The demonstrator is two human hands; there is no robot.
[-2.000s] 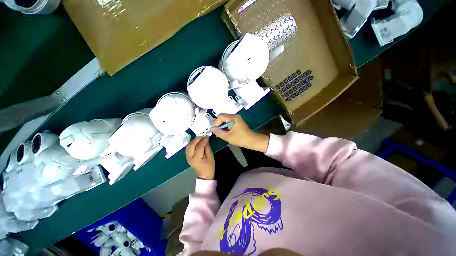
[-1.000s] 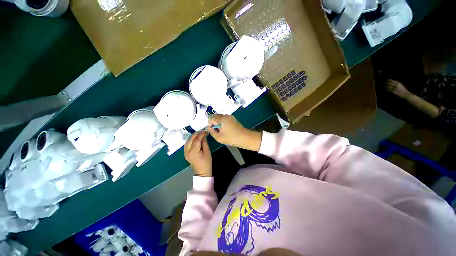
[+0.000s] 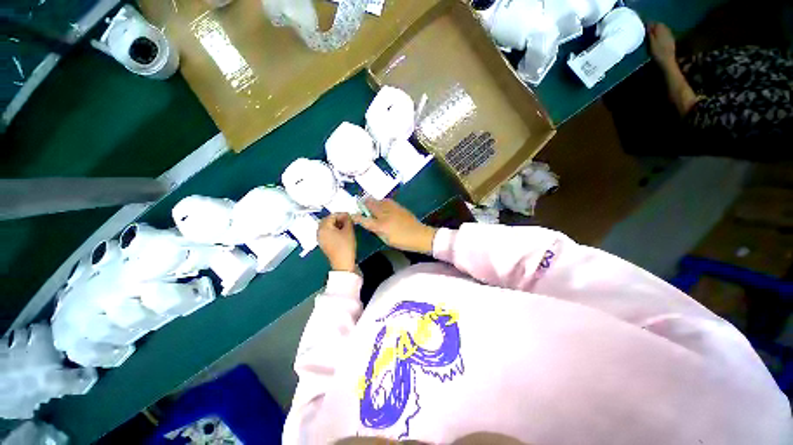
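Observation:
White security camera units (image 3: 310, 182) stand in a slanting row on the green bench, their flat feet towards me. My right hand (image 3: 396, 226) holds a thin teal stick tool (image 3: 364, 209) between its fingers, close to the foot of a middle unit. My left hand (image 3: 338, 241) is just left of it, its thumb and fingertips bunched together beside the same foot. Whether the left fingers hold a small part is too small to tell. The contact between the tool's tip and the foot is hidden.
An open cardboard tray (image 3: 536, 139) with a dark patterned patch lies right of the row. Flat cardboard (image 3: 269, 78) with a translucent strip lies behind. More cameras (image 3: 609, 43) stand at far right and pile up at left. A blue bin (image 3: 228, 395) is below; another person's arm (image 3: 674, 74) shows right.
The view has shifted, showing more of the bench's far side and the other person. My hands stay close together at the row; the left fingertips are now bunched higher, beside the tool.

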